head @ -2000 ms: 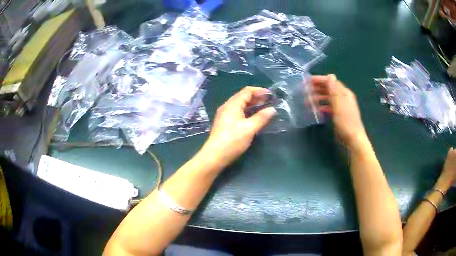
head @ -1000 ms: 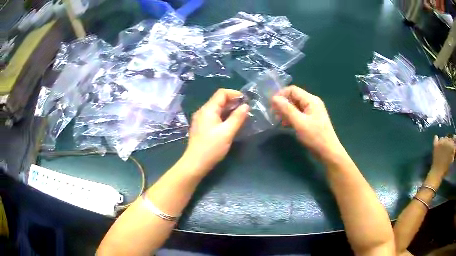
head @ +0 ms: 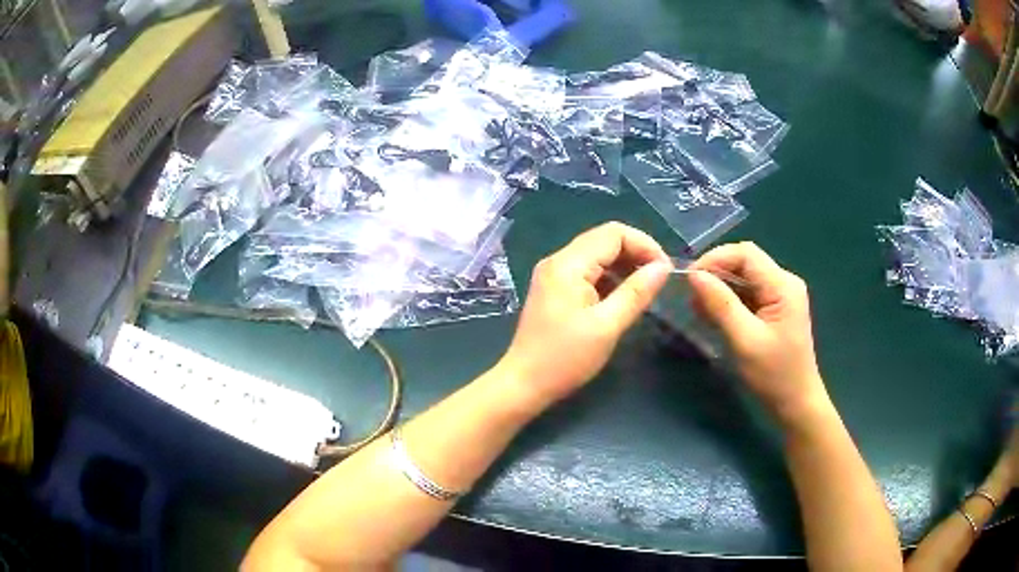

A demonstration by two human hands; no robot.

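A clear zip-lock bag [head: 695,311] hangs between my hands, its top edge pinched by both. Small dark bits show faintly low in it. My left hand [head: 598,302] grips the edge from the left with thumb and fingers. My right hand [head: 760,313] grips it from the right, close beside the left fingertips. A large pile of clear bags [head: 380,212] with dark contents lies at left and behind my hands. A smaller bag pile [head: 950,263] lies at the right.
A blue bin [head: 503,20] stands behind the large pile. A white power strip [head: 218,393] with a brownish cord lies at the left bench edge. A yellow-topped metal box [head: 129,95] is at far left. Another person's arm [head: 972,503] reaches in at lower right.
My hands have come closer together and now pinch the bag's top edge; the bag hangs below instead of lying spread between them. The whole view has shifted, so the piles appear further right and lower.
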